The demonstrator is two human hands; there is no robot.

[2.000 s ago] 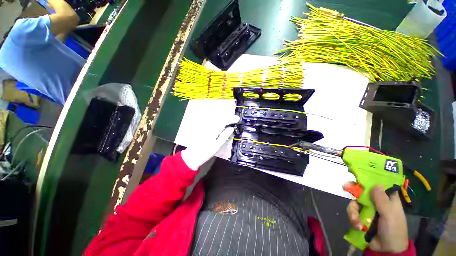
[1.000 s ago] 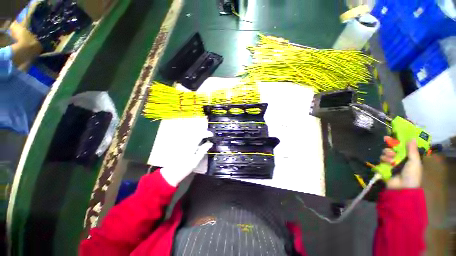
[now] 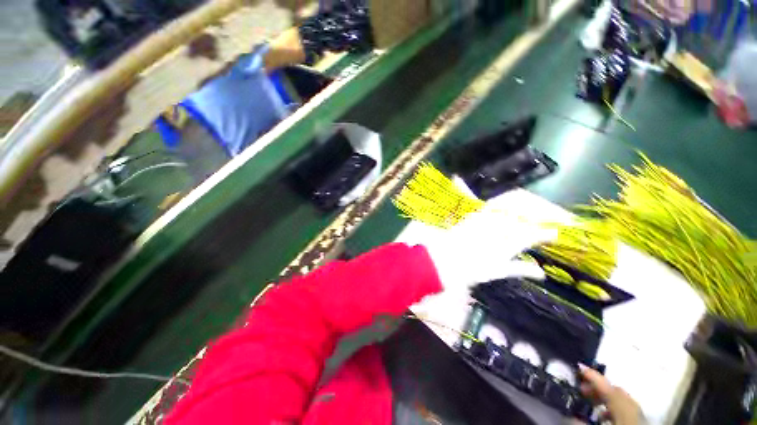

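Observation:
A black housing (image 3: 531,369) with three round openings showing white lies nearest me on the white sheet (image 3: 651,353). My right hand (image 3: 612,398) grips its right end, mostly cut off by the bottom edge. Another black housing behind it has yellow showing through its oval openings. My left hand (image 3: 481,249), in a white glove, reaches over the tied yellow-green wire bundle (image 3: 436,199), its fingers near the far housing's left end. Blur and the pale background hide whether it holds anything. The glue gun is not in view.
A loose wire heap (image 3: 685,232) lies at right, with a dark box (image 3: 722,365) below it. An open black housing (image 3: 502,162) lies behind the sheet. Another housing (image 3: 344,178) sits in white wrap on the belt, beyond the chipped rail (image 3: 386,178). A person in blue (image 3: 236,104) is opposite.
The view has swung left. The glue gun has left my right hand, which is now at the near housing. That housing now shows its round openings towards me. My left hand has moved to the wire bundle.

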